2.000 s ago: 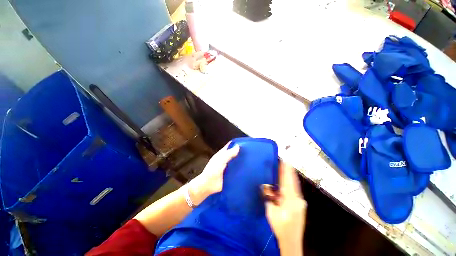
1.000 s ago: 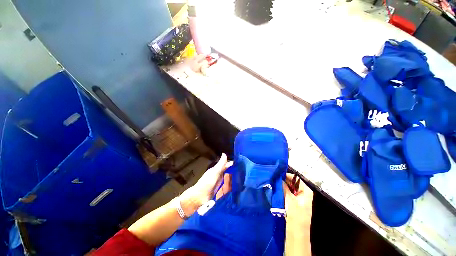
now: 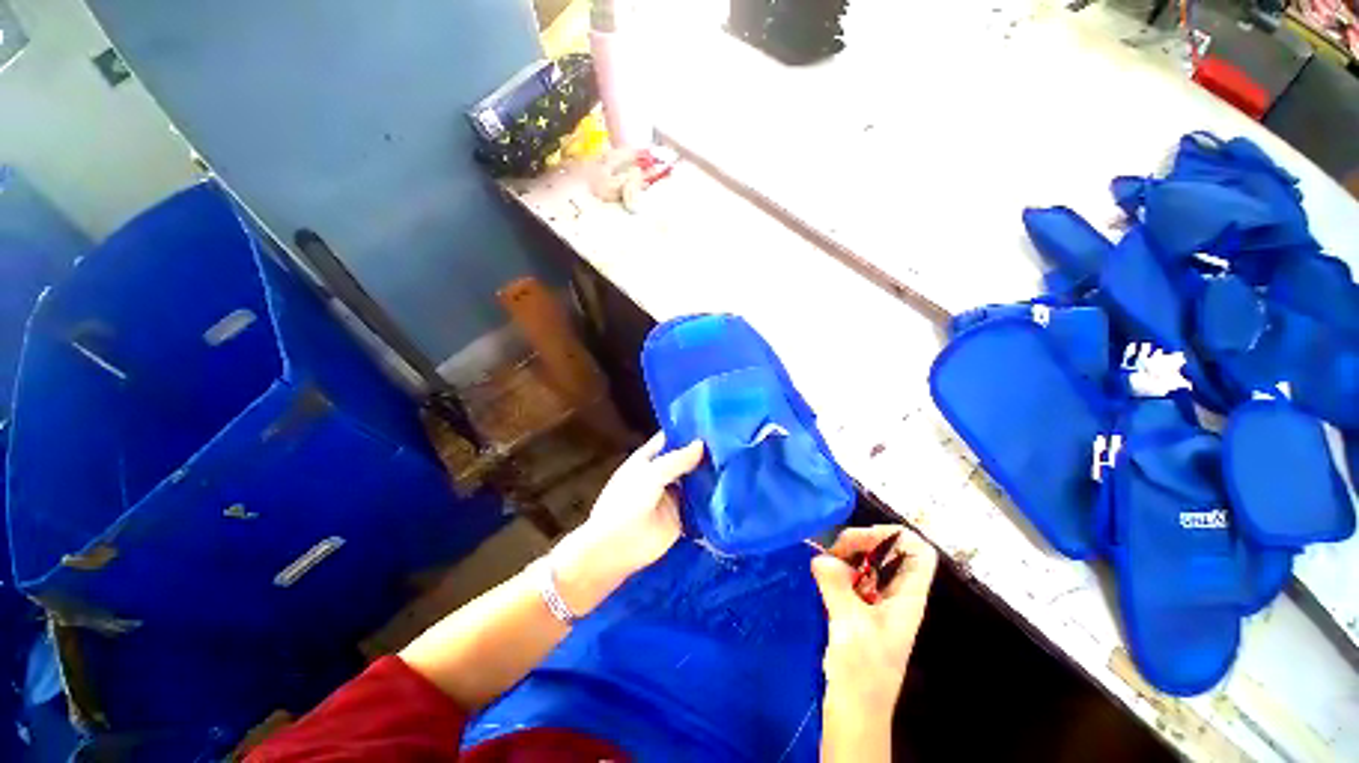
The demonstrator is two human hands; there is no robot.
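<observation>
A bright blue padded pouch is held up over my lap, its pocket side facing me and its rounded top tilted to the left. My left hand grips its lower left edge, thumb on the front. My right hand is at its lower right corner, holding small red-handled thread snips in the palm. The right fingertips are close to the pouch's bottom edge; whether they pinch a thread is too small to tell. A blue lap cloth covers my knees.
A pile of blue workpieces lies on the white table at right. A patterned dark pouch sits at its far left corner. A large blue open bin stands at left, beside a wooden stool and a partition.
The pouch has been raised off the lap and tilted left, with its pocket side now fully visible. My right hand has moved from its side to the bottom corner. The view has shifted slightly.
</observation>
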